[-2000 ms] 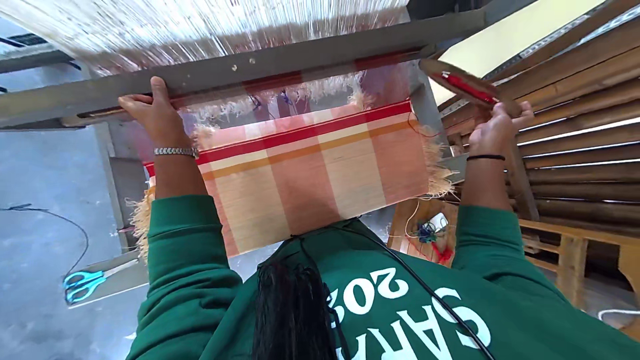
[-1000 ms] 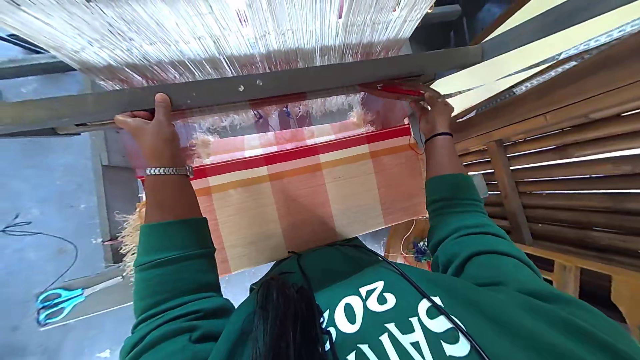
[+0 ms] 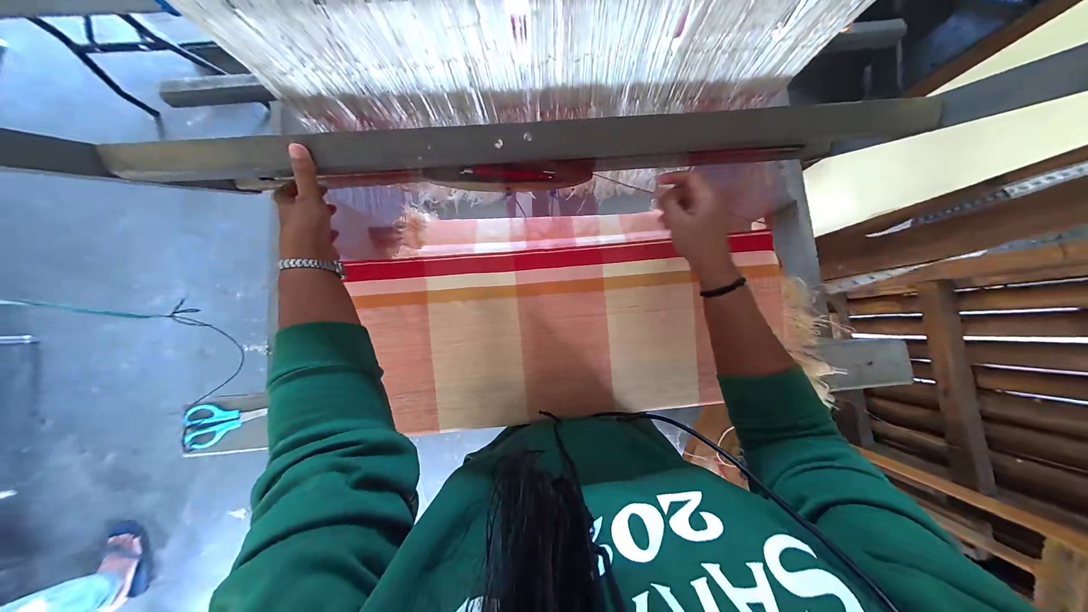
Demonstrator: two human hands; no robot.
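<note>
My left hand [image 3: 308, 208] grips the left part of the loom's grey wooden beater [image 3: 408, 153], thumb up on its front face. A wooden boat shuttle [image 3: 569, 177] with a red bobbin [image 3: 508, 173] lies in the warp just below the middle of the beater. A dark thread runs from its right end toward my right hand [image 3: 693, 217], which is over the right part of the cloth, its fingers bent; whether they pinch the thread is unclear. The woven cloth [image 3: 565, 348], orange and cream with a red stripe, spans the loom below. White warp threads [image 3: 544, 59] stretch behind the beater.
Blue-handled scissors [image 3: 211, 425] rest on a board at the left. A cord [image 3: 183, 314] trails above them. At lower left, another person's sandalled foot [image 3: 125, 557] is on the floor. A slatted wooden wall [image 3: 1011, 340] stands at the right, beside the loom frame [image 3: 799, 229].
The shuttle, held in my right hand at the right side two seconds ago, has moved left into the warp and out of that hand. My left hand has stayed on the beater.
</note>
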